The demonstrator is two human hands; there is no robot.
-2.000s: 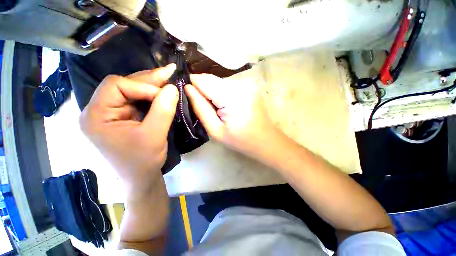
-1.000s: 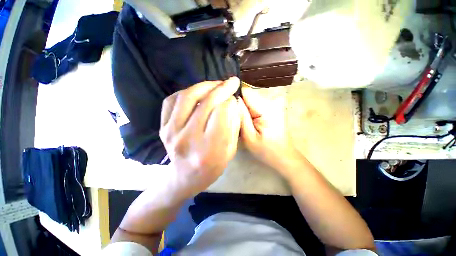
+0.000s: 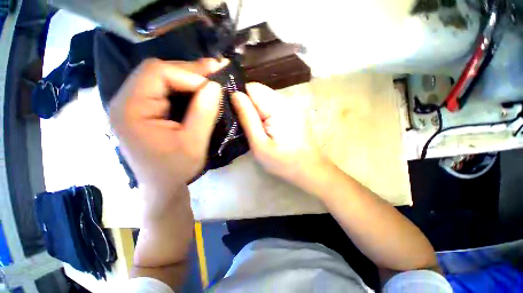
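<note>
My left hand (image 3: 166, 123) pinches the black zippered cloth between thumb and fingers, left of the zipper. My right hand (image 3: 275, 129) holds the same cloth at its right side with thumb and fingertips. The zipper (image 3: 231, 114) shows as a pale toothed line between my hands, with a pale thread near its lower end. The black bag panel (image 3: 112, 60) lies behind and left of my left hand, partly hidden by it. The cloth's far end reaches the presser foot area (image 3: 232, 43) of the sewing machine, which is blurred.
The off-white machine head (image 3: 355, 34) spans the upper right. A brown guard (image 3: 278, 68) sits right of the needle area. Red-handled snips (image 3: 465, 77) and a black cable (image 3: 431, 137) lie at right. A black pile (image 3: 74, 226) and another bundle (image 3: 63, 80) lie left. A blue bin (image 3: 487, 274) is lower right.
Since one second ago, my hands have moved apart and the zipper shows between them again. The view has shifted, and the panel's left part is now more hidden by my left hand.
</note>
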